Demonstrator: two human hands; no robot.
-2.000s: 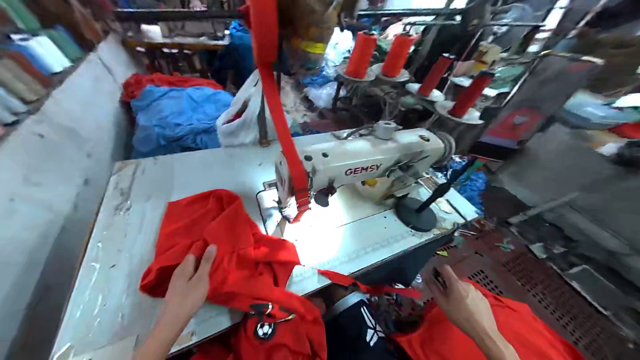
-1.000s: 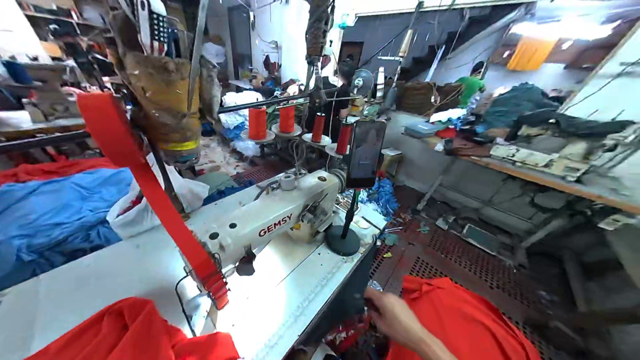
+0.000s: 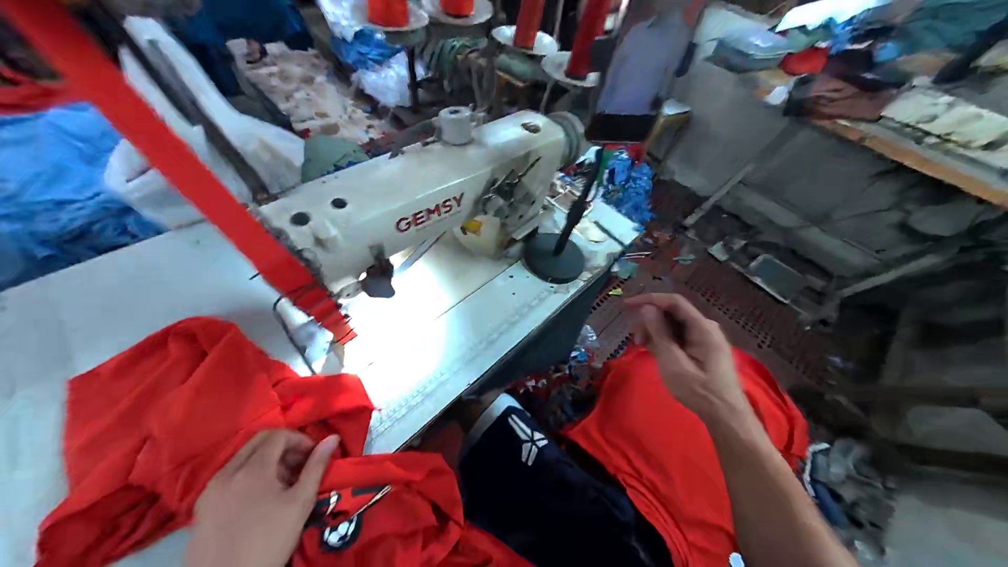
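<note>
A red garment [image 3: 181, 417] with a football badge lies bunched on the white table at lower left. My left hand [image 3: 272, 480] is on it, thumb and fingers pinching a fold of the cloth. A Gemsy sewing machine [image 3: 417, 197] stands behind, its lamp lighting the bed. A long red fabric strip [image 3: 197, 181] runs down from the upper left to the machine's needle area. At right, my right hand [image 3: 685, 346] hovers with fingers curled above more red fabric [image 3: 654, 449] draped over my leg; no cloth is visible in its fingers.
Red thread cones [image 3: 529, 24] stand behind the machine. A phone [image 3: 638, 71] on a round-based stand [image 3: 554, 258] is at the table's right end. Blue cloth [image 3: 63, 189] and a white bag [image 3: 213, 134] are at left. Another bench [image 3: 921, 161] bears cloth at upper right.
The view has swung right, then back down toward the table. My left hand, out of view one second ago, shows again on the red garment. A thin red strip near my right hand two seconds ago no longer shows.
</note>
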